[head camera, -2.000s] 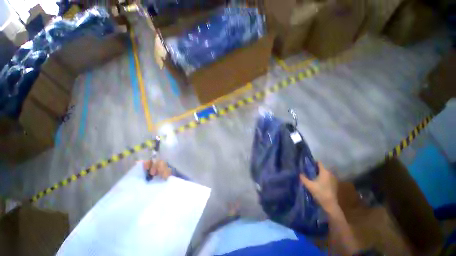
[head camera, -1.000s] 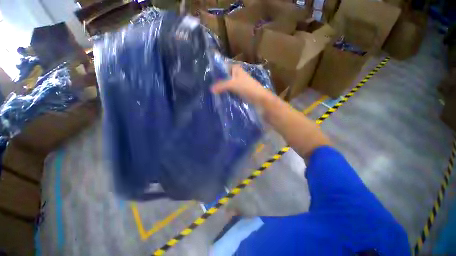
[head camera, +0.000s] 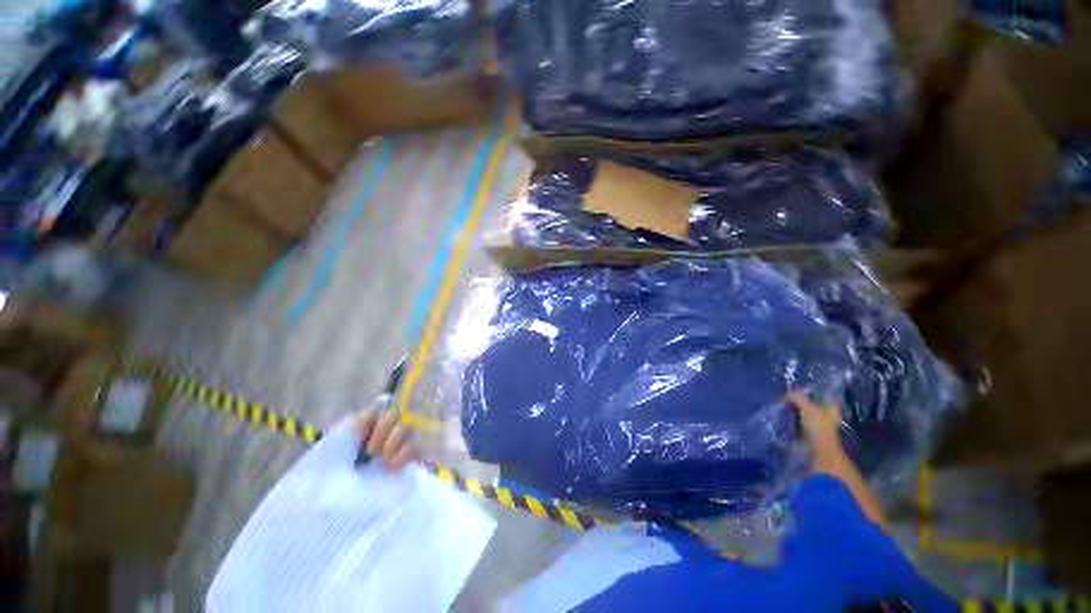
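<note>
My left hand (head camera: 385, 441) holds the white list (head camera: 347, 527) at its top edge, with a thin dark pen (head camera: 395, 378) between the fingers. A navy bagged garment (head camera: 634, 383) in shiny clear plastic lies spread over a carton in front of me. My right hand (head camera: 821, 431) grips its right part; the fingertips are partly lost in blur and plastic. A small white label (head camera: 543, 328) shows near its upper left. The carton under it is mostly hidden.
Behind it, more cartons hold dark bagged garments (head camera: 706, 60), with a brown cardboard piece (head camera: 644, 199) on one. Cartons (head camera: 254, 192) with bagged goods stand at the left, and a large carton (head camera: 1047, 323) at the right. Yellow-black tape (head camera: 257, 413) crosses the floor.
The bagged garment has gone from hanging raised in my right hand to lying on the carton. The list and my left hand are back in view. The view has moved closer to the cartons.
</note>
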